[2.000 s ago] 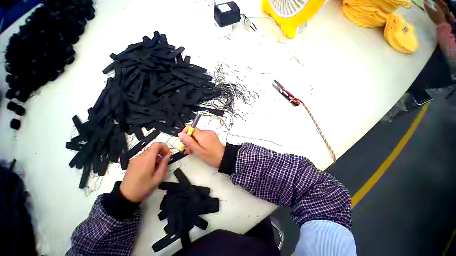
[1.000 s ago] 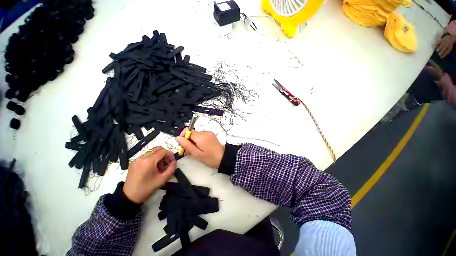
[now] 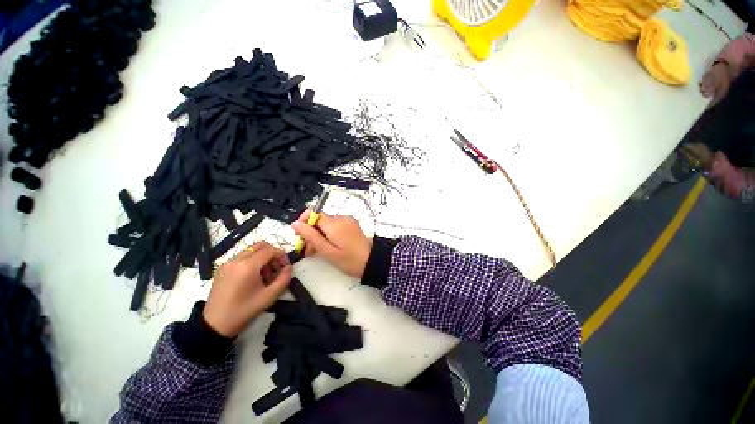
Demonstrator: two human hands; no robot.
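My right hand [image 3: 335,243] holds a slim yellow pen-like tool [image 3: 313,219] like a pen, its grey end pointing up and away. My left hand [image 3: 247,287] is closed on a black strip [image 3: 295,255], mostly hidden by the fingers; a short end shows between the two hands. The tool's lower end is at this strip. A large loose heap of black strips [image 3: 248,149] lies beyond my hands. A smaller pile of black strips [image 3: 306,339] lies near my body, just below the hands.
Red-handled snips [image 3: 474,152] with a twisted cord [image 3: 526,214] lie at the right. Loose threads [image 3: 385,153] edge the heap. Farther are a black box [image 3: 375,19], yellow fan [image 3: 484,33] and yellow fabric [image 3: 662,51]. Black pieces [image 3: 70,74] fill the upper left. Another person's hand [image 3: 715,81] is at the right edge.
The left hand has closed in around the strip and its fingers have curled, after reaching more openly earlier. The tool has tilted slightly. The other person's hands have moved at the right edge.
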